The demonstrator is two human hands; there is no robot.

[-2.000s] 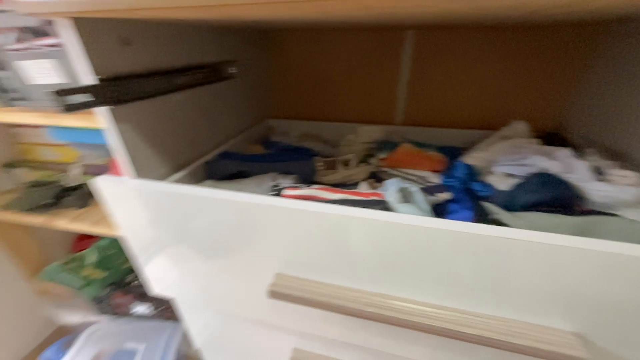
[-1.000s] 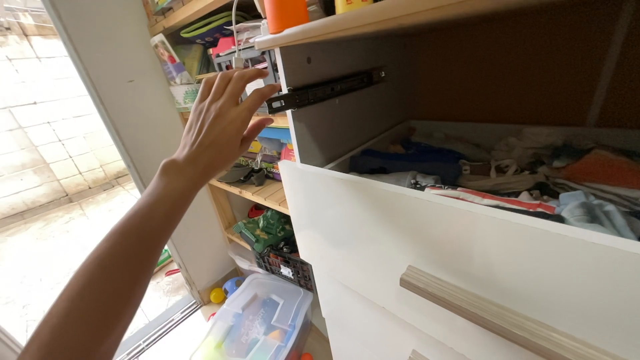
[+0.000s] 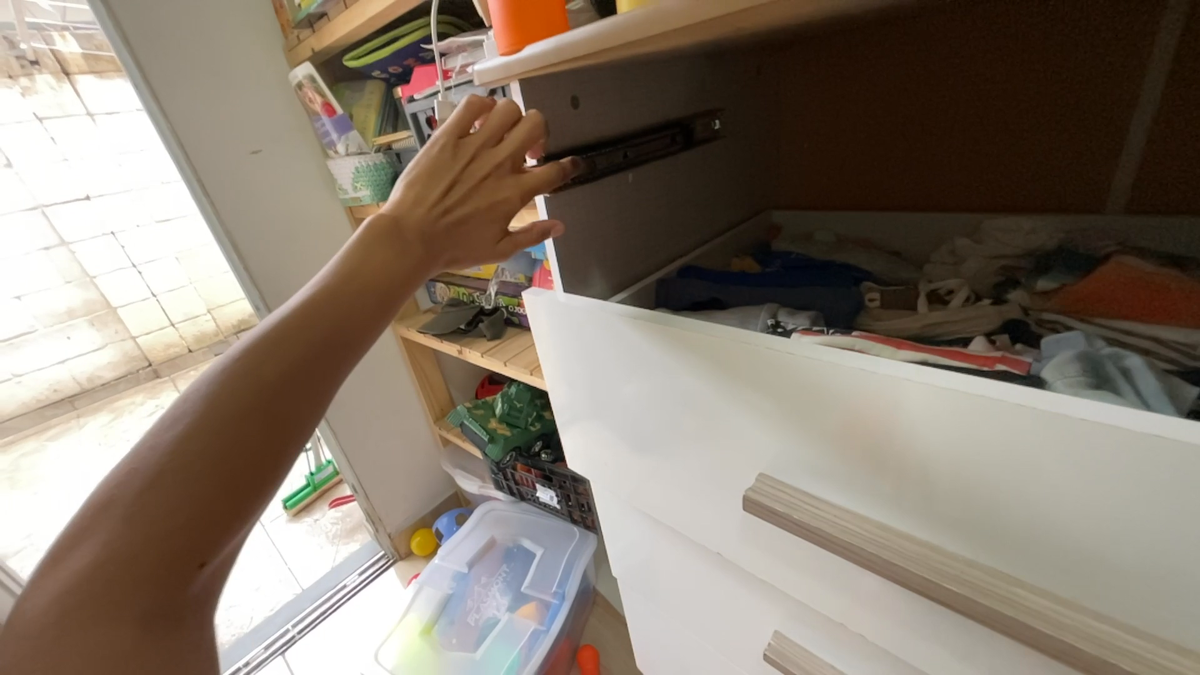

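Note:
My left hand (image 3: pixel 473 183) is raised at the front edge of the cabinet side panel (image 3: pixel 647 206), fingers spread. One fingertip is at or close to the front end of the black metal drawer slide (image 3: pixel 647 150); whether it touches cannot be told. The hand seems to hold nothing. Below and to the right, a white drawer front (image 3: pixel 844 422) with a wood-look handle (image 3: pixel 937 581) stands in front of a compartment with folded and crumpled clothes (image 3: pixel 778 281), among them a dark blue one and an orange one. My right hand is out of view.
Left of the cabinet are wooden shelves (image 3: pixel 478 349) with books, a cap and a green camouflage toy vehicle (image 3: pixel 506 419). A clear plastic box (image 3: pixel 497 591) stands on the floor. An orange container (image 3: pixel 528 23) is on the cabinet top. A doorway (image 3: pixel 122 234) opens at far left.
The view has swung left since the first frame, where no hand shows. Between the second frame and now, my left hand has shifted slightly toward the slide's front end, covering it.

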